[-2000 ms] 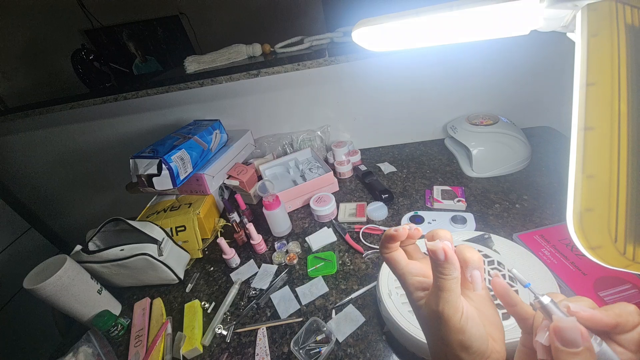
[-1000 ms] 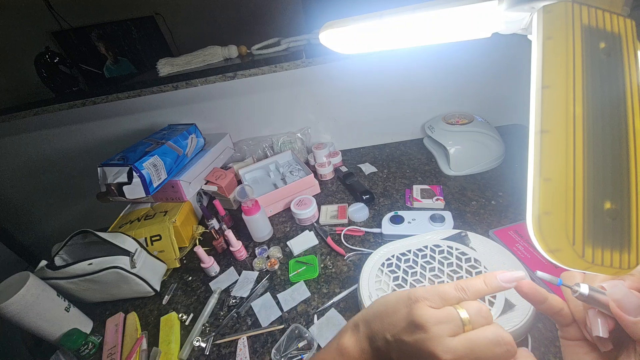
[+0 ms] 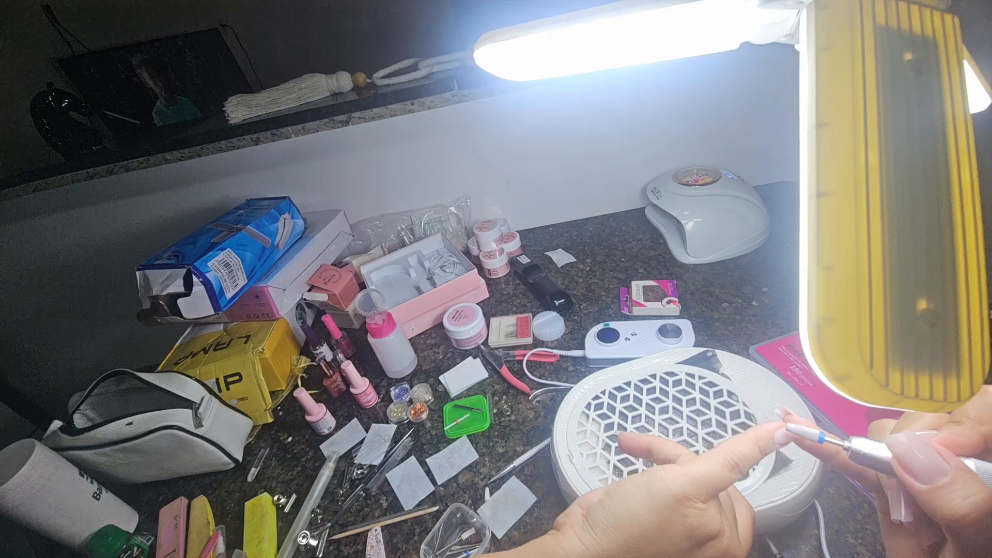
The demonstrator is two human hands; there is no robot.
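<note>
My left hand reaches over the front of a round white nail dust collector with a patterned grille, its index finger stretched out to the right. My right hand grips the silver handpiece of an electric nail drill. The drill's bit, with a blue band, lies close to the tip of my left index finger; whether it touches is unclear. A long nail shows at that fingertip. The white drill control unit, with two round dials and a cable, stands behind the dust collector.
A lit two-panel lamp hangs low at the right. A white nail lamp stands at the back. Leftward are pink-handled nippers, a green dish, a pump bottle, polish bottles, wipes, boxes and a white pouch.
My left hand was upright with fingers raised and is now lower, its index finger pointing right to the drill bit. The view has shifted to the right.
</note>
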